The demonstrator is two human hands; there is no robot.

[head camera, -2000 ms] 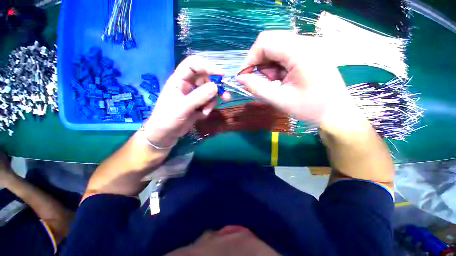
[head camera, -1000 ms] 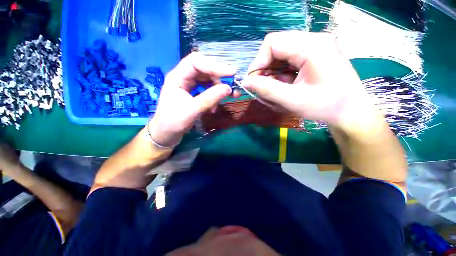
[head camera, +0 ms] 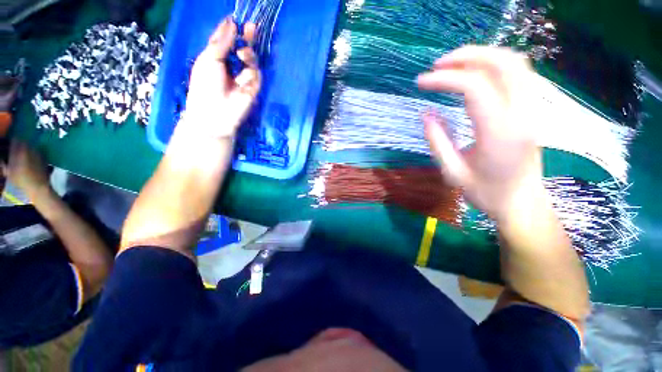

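Note:
My left hand [head camera: 221, 91] is over the blue tray [head camera: 308, 65], its fingertips beside the white wires of harnesses [head camera: 263, 16] at the far end. Its fingers are partly curled, and whether they hold a wire or housing cannot be told. Loose blue housings [head camera: 272, 145] lie in the tray, partly hidden by my left hand and wrist. My right hand [head camera: 497, 120] is slightly blurred, empty, with thumb and fingers apart, above the right end of the pale wires [head camera: 385, 120].
Green wires [head camera: 414, 58] lie beyond the pale ones, brown wires [head camera: 392, 187] nearer me. White wires [head camera: 577, 112] and white-and-dark wires [head camera: 591, 218] are at right. Small white and black parts [head camera: 98, 76] are left of the tray. Another person's arm [head camera: 62, 225] shows at lower left.
My hands have separated: the left moved left and away from me over the tray; the right let go of the wire and opened. The view has shifted left and tilted.

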